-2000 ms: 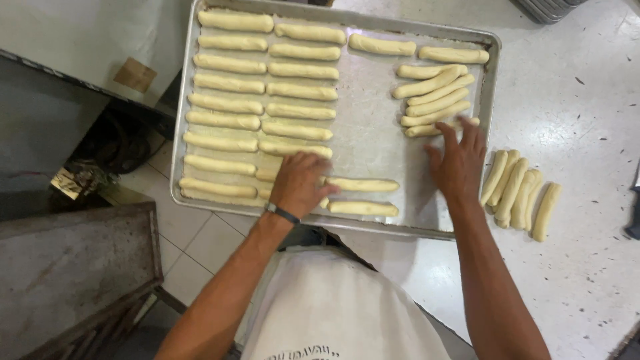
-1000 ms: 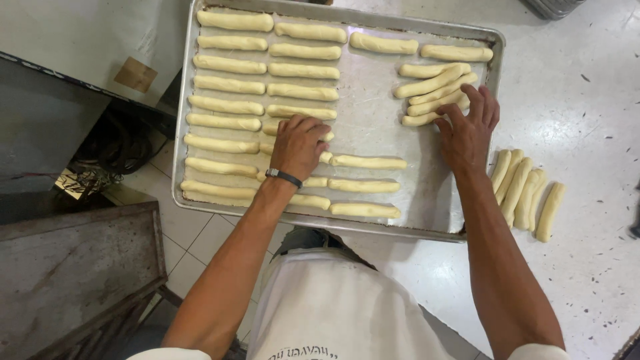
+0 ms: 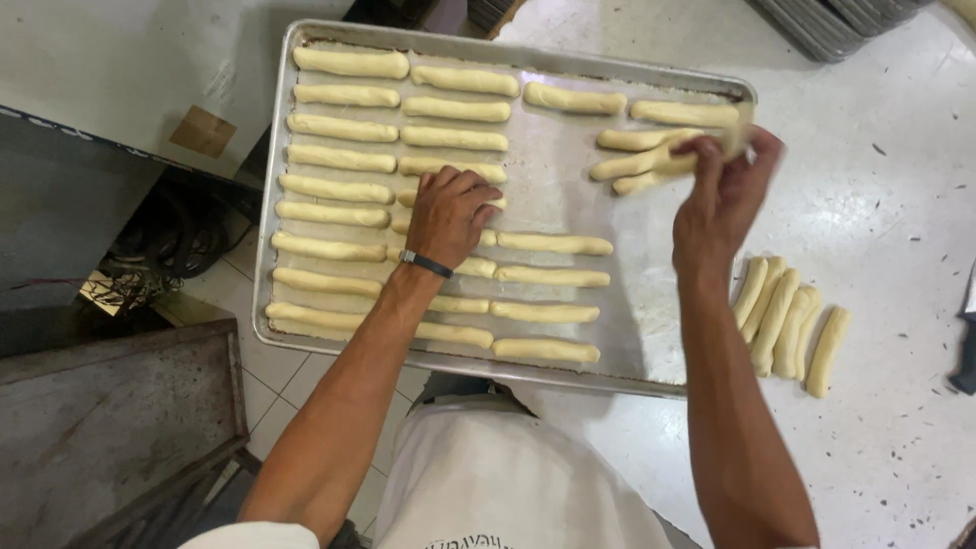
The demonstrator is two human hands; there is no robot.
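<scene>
Rows of pale dough sticks (image 3: 343, 158) lie on a metal baking tray (image 3: 526, 374). My left hand (image 3: 450, 217) rests over the second column, its fingers on a dough stick whose ends show on both sides. At the tray's upper right, my right hand (image 3: 724, 183) is blurred, with a pale dough stick that seems to be between thumb and fingers. Just left of it lies a small loose group of dough sticks (image 3: 637, 164). Several more dough sticks (image 3: 785, 324) lie side by side on the white table, right of the tray.
The white table (image 3: 862, 473) carries dark specks. A knife (image 3: 967, 351) with a dark handle lies at the right edge, and stacked dark metal pans (image 3: 816, 27) stand at the top right. Left of the tray is a rusty metal rack or tray (image 3: 114, 427) above the tiled floor.
Three dough sticks now lie in the third column above the bottom one, where earlier fewer showed. The loose group at upper right has shrunk. My left hand has moved up the tray; my right hand has risen too.
</scene>
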